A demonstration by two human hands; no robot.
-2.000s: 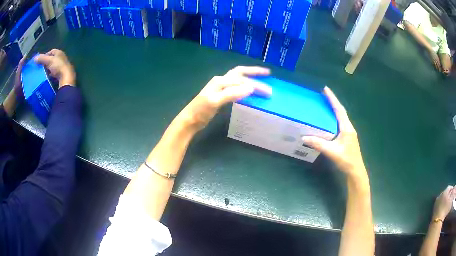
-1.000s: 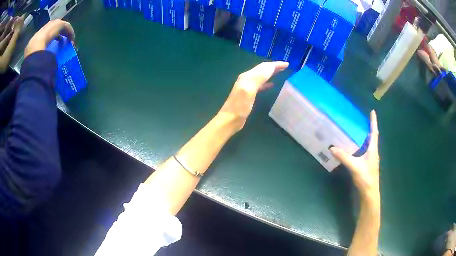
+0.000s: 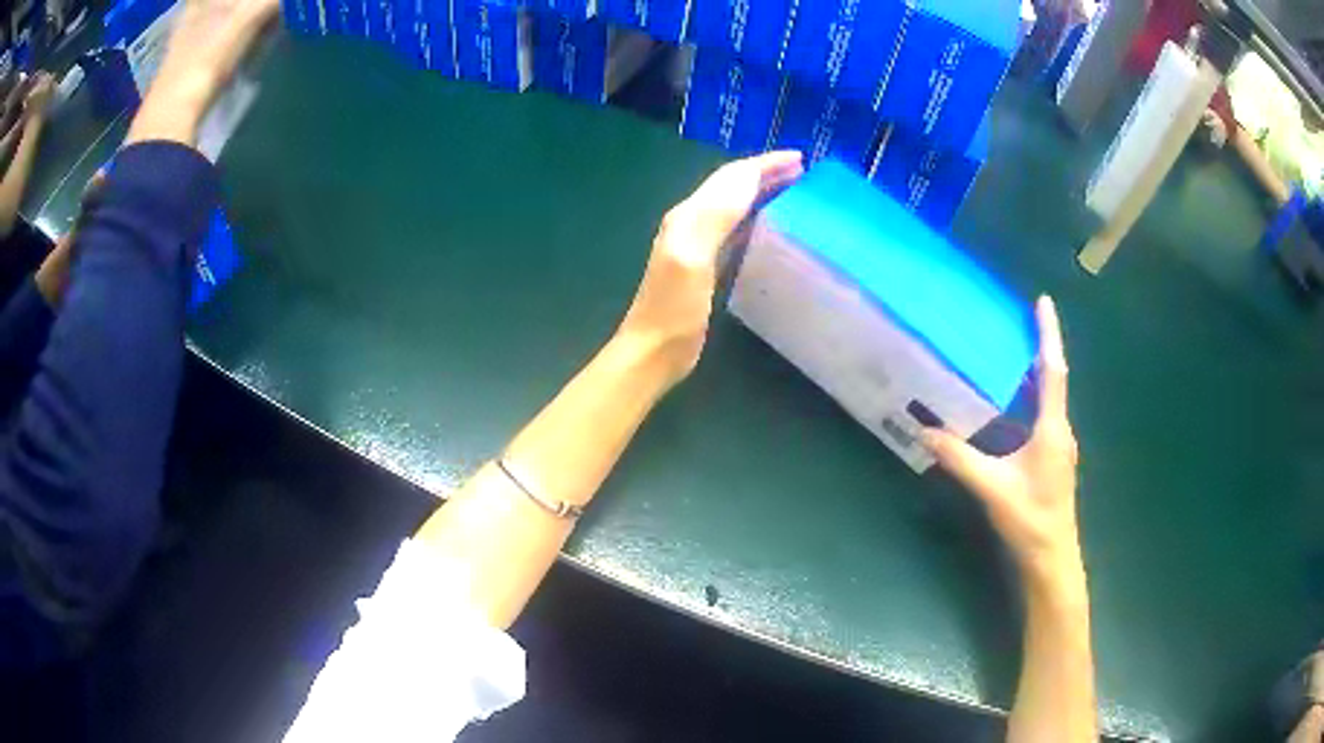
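A blue-topped carton (image 3: 857, 327) with white printed long side lies slanted in front of me, its top closed. My left hand (image 3: 700, 261) is at its left end, palm against that end, fingertips at the far left corner. My right hand (image 3: 1009, 457) grips its right end, thumb on the white side beside the small dark label and fingers along the far side. Whether the carton touches the green table (image 3: 508, 276) is hard to tell.
Closed blue cartons (image 3: 828, 66) stand in a two-high stack just behind my carton, with more towards the left back. An upright pale board (image 3: 1154, 145) stands at the back right. A neighbour's dark sleeve (image 3: 109, 392) reaches in at left, near a blue carton (image 3: 215, 261). Another person is at far right.
My left hand, apart from the carton a second ago, now meets its left end. The carton has shifted slightly left and towards the back. The left neighbour's hand has moved up and away from the blue carton.
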